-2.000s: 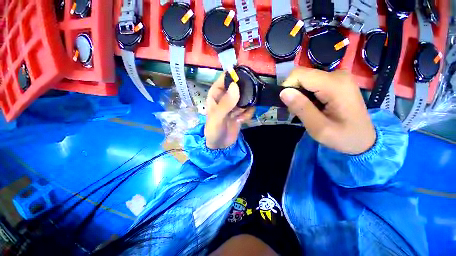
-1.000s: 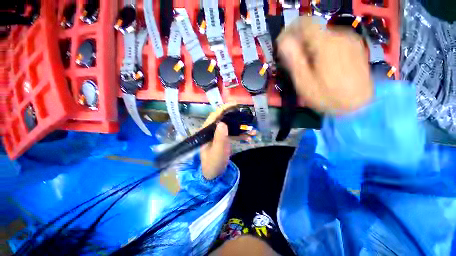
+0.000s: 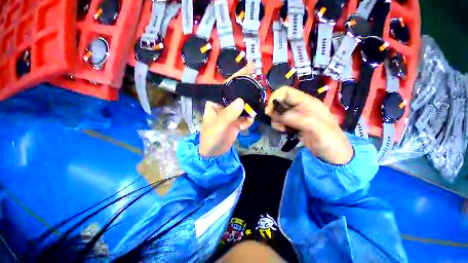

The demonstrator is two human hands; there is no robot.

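My left hand (image 3: 221, 127) holds a round black watch head (image 3: 245, 91) by its rim, thumb near its orange pull tab (image 3: 249, 110). A black strap (image 3: 199, 91) extends from the watch head to the left. My right hand (image 3: 308, 120) is just right of the watch head, fingers closed on a second black strap (image 3: 290, 143), whose end shows below the fingers. Whether that strap touches the watch head is hidden by the fingers. Behind the hands, a red tray (image 3: 328, 114) holds several watches with grey straps (image 3: 142, 85) and one with black straps (image 3: 365, 92).
Stacked red compartment trays (image 3: 102, 77) with strapless watch heads stand at the left. Bagged grey straps (image 3: 436, 108) lie right of the tray. Crumpled clear film (image 3: 163, 141) and a piece of brown cardboard (image 3: 154, 172) are left of my left sleeve.
The watch head has turned, so its black strap now points left. My right hand has come back from over the tray to beside the watch head, now with another black strap.
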